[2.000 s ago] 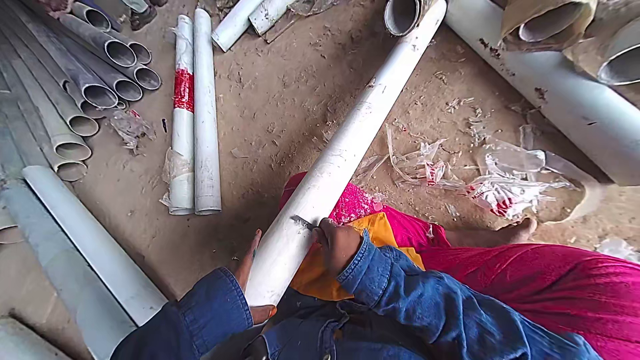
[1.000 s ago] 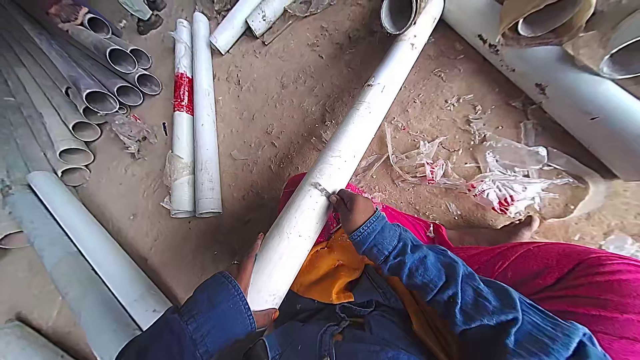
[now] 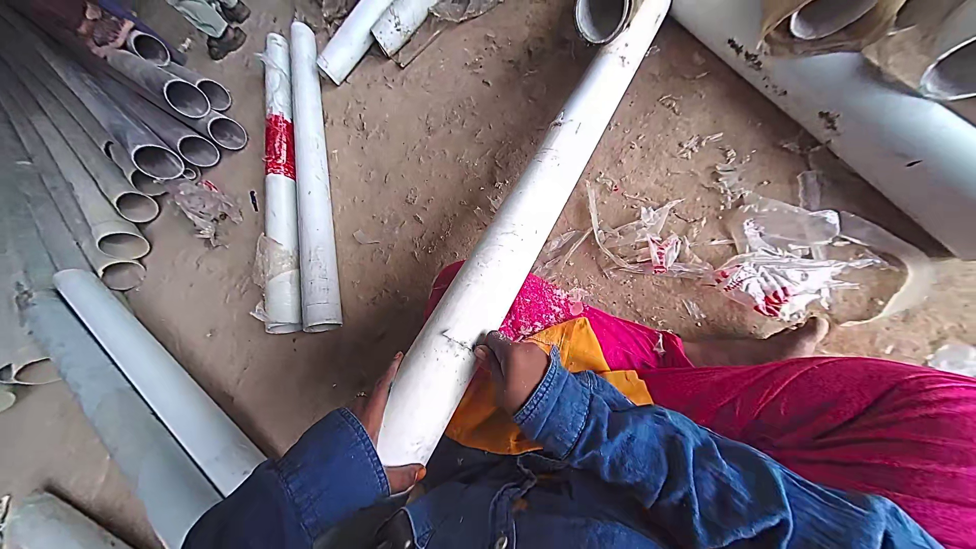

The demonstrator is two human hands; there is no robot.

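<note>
A long white plastic pipe (image 3: 496, 259) slants from my lap up to the top of the view. Around its near end is my left hand (image 3: 383, 415), thumb at the lower rim and fingers along the left side. My right hand (image 3: 509, 367) is closed at the pipe's right side, pinching a small thin blade (image 3: 463, 341) that lies against the pipe wall; most of this tool is hidden or too small to make out. Fine white shavings (image 3: 545, 305) lie on the magenta cloth over my leg, beside the pipe.
Grey pipes (image 3: 137, 145) are stacked at the upper left. Two white pipes (image 3: 311, 175), one with red wrap, lie on the dirt floor. Torn plastic film (image 3: 778, 274) lies to the right, below a large white pipe (image 3: 862, 114). A person's foot (image 3: 226, 42) shows at the top left.
My right hand has moved up the pipe and then back down toward my left hand, which stays at the near end.
</note>
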